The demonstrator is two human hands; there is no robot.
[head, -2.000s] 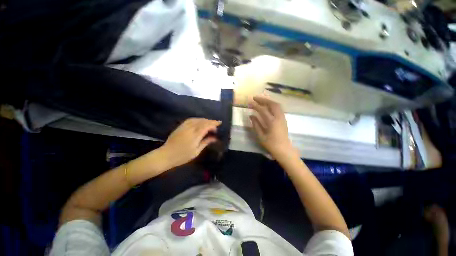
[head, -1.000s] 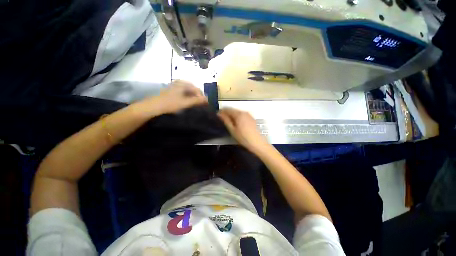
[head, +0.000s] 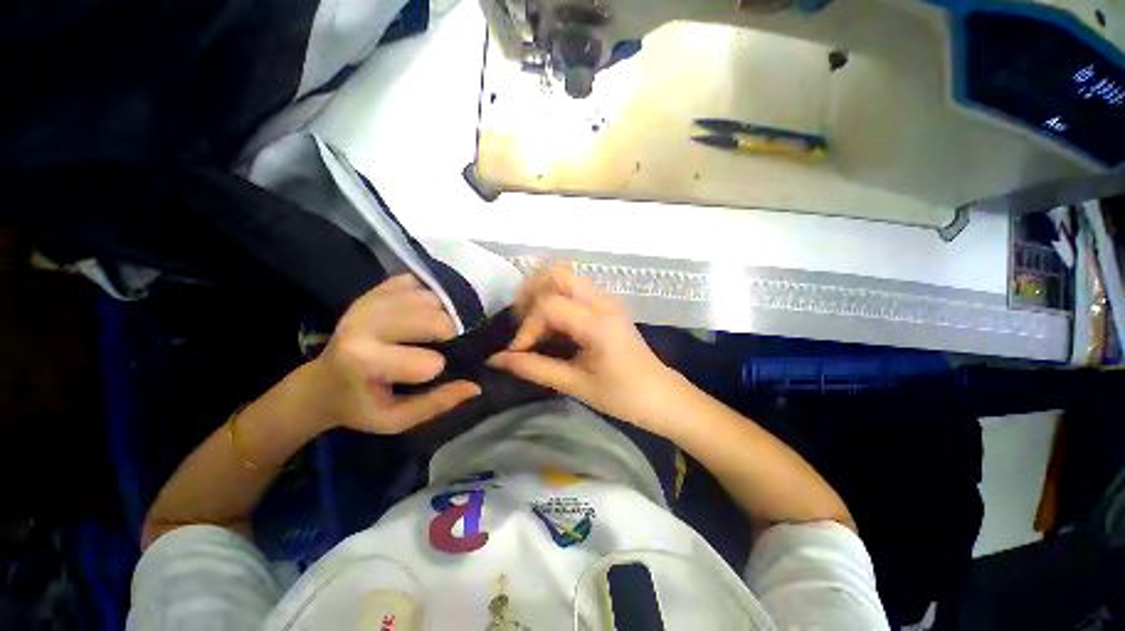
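Observation:
My left hand (head: pixel 392 358) and my right hand (head: pixel 580 339) are close together at the table's front edge, near my lap. Both grip the edge of a black fabric panel (head: pixel 290 234), with the fingertips pinching it. A white and pale grey cloth part (head: pixel 323 185) lies along the black fabric and runs up left from my left hand. The presser foot and needle area (head: pixel 577 77) is above my hands, with no fabric under it. What the fingertips hold exactly is partly hidden by the fingers.
Black and yellow thread snips (head: pixel 759 138) lie on the machine bed plate (head: pixel 691 173). The table edge ruler (head: pixel 790 296) runs along the front. Dark and white fabric is heaped at the upper left. A blue plastic crate (head: pixel 851 374) is below the table at right. The display (head: pixel 1049 74) is upper right.
The black fabric has been drawn from beside the needle toward my lap. Both hands have moved down to the table's front edge, and a white-edged part now shows. The view has shifted closer.

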